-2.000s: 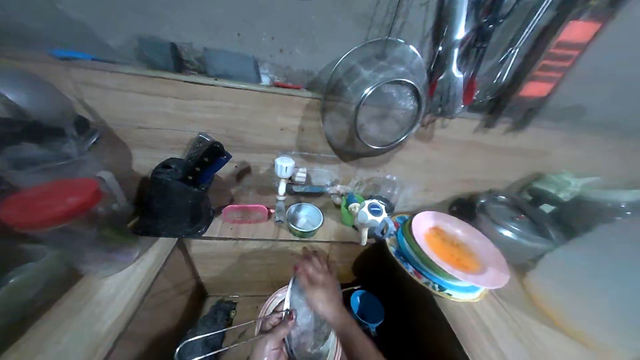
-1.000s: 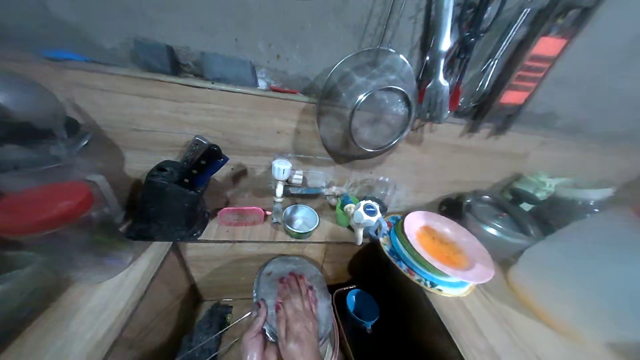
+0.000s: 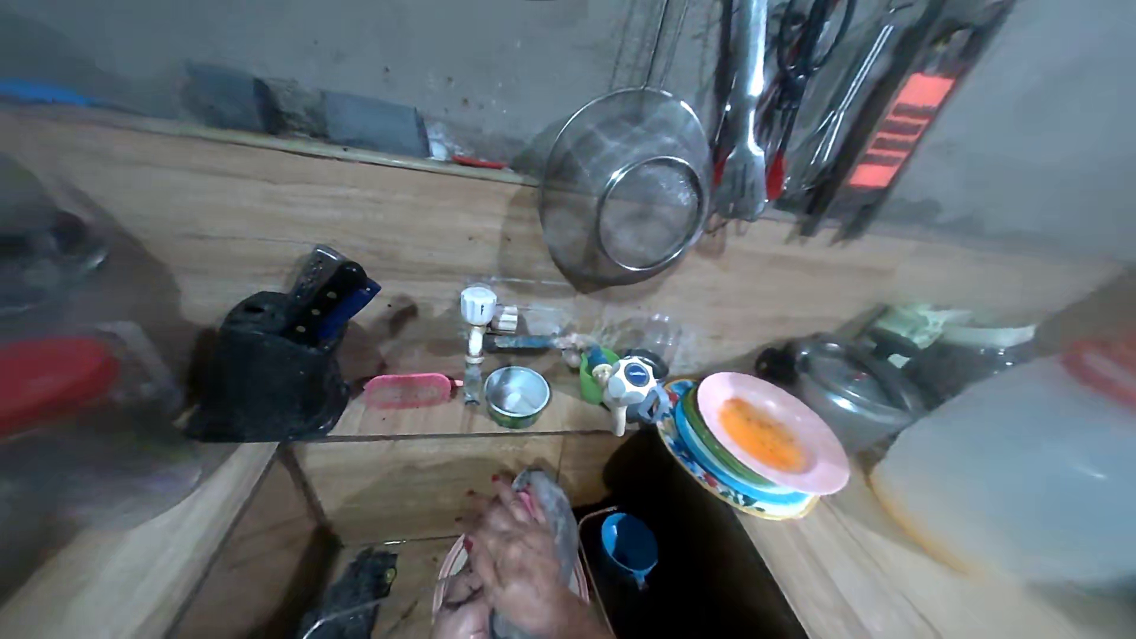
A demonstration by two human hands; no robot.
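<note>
Low in the sink, my right hand (image 3: 524, 550) presses on a grey, slick-looking item, perhaps a fish or a wet cloth (image 3: 557, 524); which one I cannot tell. The item stands partly on edge, its top by my fingertips. My left hand (image 3: 461, 603) lies just left of and below the right one, against the item's lower part, mostly hidden at the frame's bottom edge. Beneath both hands is a round bowl or plate with a pale, red-lined rim (image 3: 581, 581). A blue mug (image 3: 629, 543) stands in the dark basin to the right.
Behind the sink are a metal bowl (image 3: 517, 396), a pink brush (image 3: 408, 390), white-handled taps (image 3: 478, 306) and a black knife holder (image 3: 271, 373). Stacked plates (image 3: 825, 457) and a lidded pot (image 3: 852, 390) stand right. A strainer (image 3: 626, 186) hangs above. A black object (image 3: 355, 590) lies lower left.
The grey item lay spread flat under my right hand a second ago; now it is raised or folded at the right of my hands. My right hand's fingers have turned toward the upper left.
</note>
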